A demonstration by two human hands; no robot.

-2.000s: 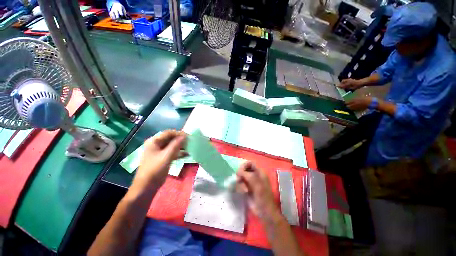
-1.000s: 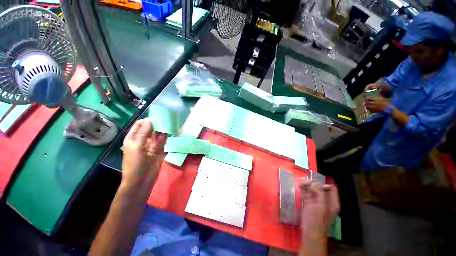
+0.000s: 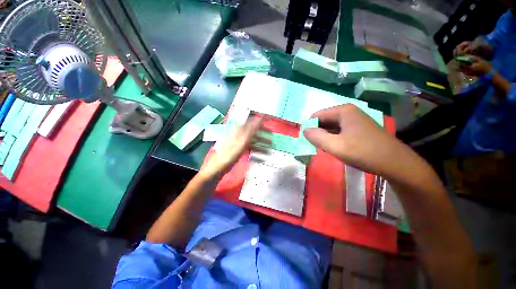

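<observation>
Several grey metal plates [image 3: 274, 183] with small holes lie side by side on the red mat. A pale green sheet [image 3: 286, 143] lies across their far edge. My left hand [image 3: 240, 147] is blurred at the sheet's left end, with pale green material beside its fingers; its grip is unclear. My right hand [image 3: 339, 134] is above the sheet's right end, thumb and fingertips closed on a small pale green piece [image 3: 308, 124]. Whether this piece joins the sheet is unclear. Loose green sheets [image 3: 198, 127] lie left of the mat.
Green-white covered plates [image 3: 271, 93] line the mat's far side. Bare plates [image 3: 356, 192] lie at its right. Packed green bundles [image 3: 317, 65] and a plastic bag [image 3: 240, 55] lie beyond. A fan [image 3: 71, 70] and metal upright stand left. A person in blue [image 3: 489, 101] is at right.
My right hand has moved left from the bare plates to the green sheet. My left hand has moved from the loose sheets towards the plates. The camera view has shifted.
</observation>
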